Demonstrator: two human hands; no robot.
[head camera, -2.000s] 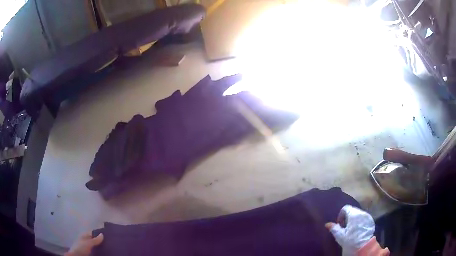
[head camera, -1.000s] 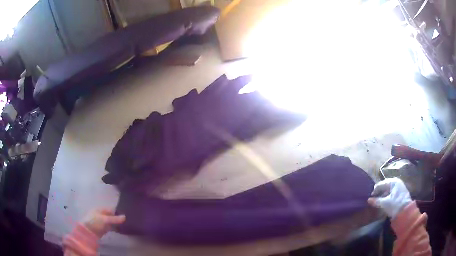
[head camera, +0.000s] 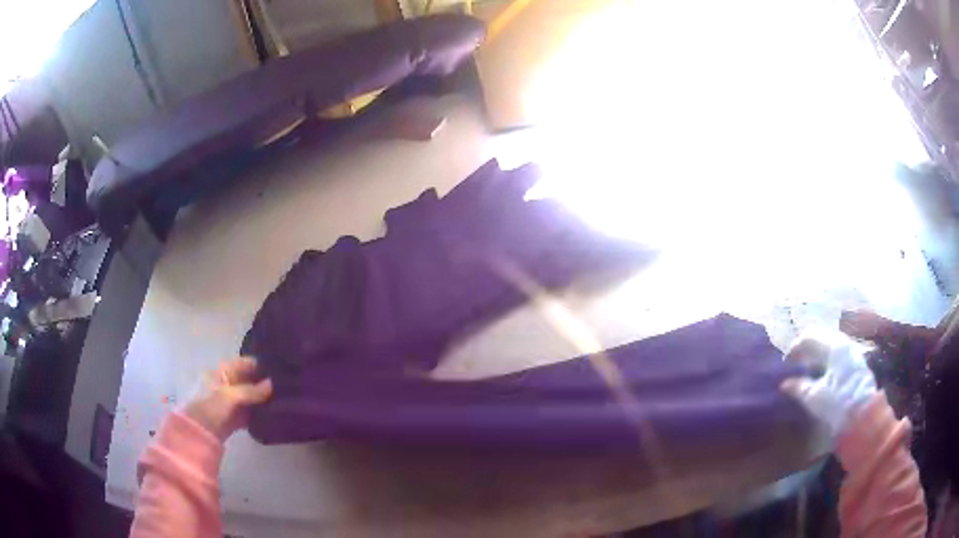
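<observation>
A long dark purple garment piece lies stretched across the near part of the pale table, its near edge folded or rolled along its length. My left hand, bare, pinches its left end. My right hand, in a white glove, pinches its right end. The piece's left part touches or overlaps the near edge of a ruffled dark pile of pieces in mid-table. The iron's red-brown handle shows beyond my right hand; its body is mostly hidden.
A long padded dark purple board stands at the table's far left side. A small brown block lies near the far edge. The pale table has small dark marks. Strong glare hides the far right. Dark cluttered equipment stands at the left.
Both hands have moved away from the near edge, carrying the garment piece up the table towards the pile. The piece now shows a fold along its length. My right hand now partly covers the iron.
</observation>
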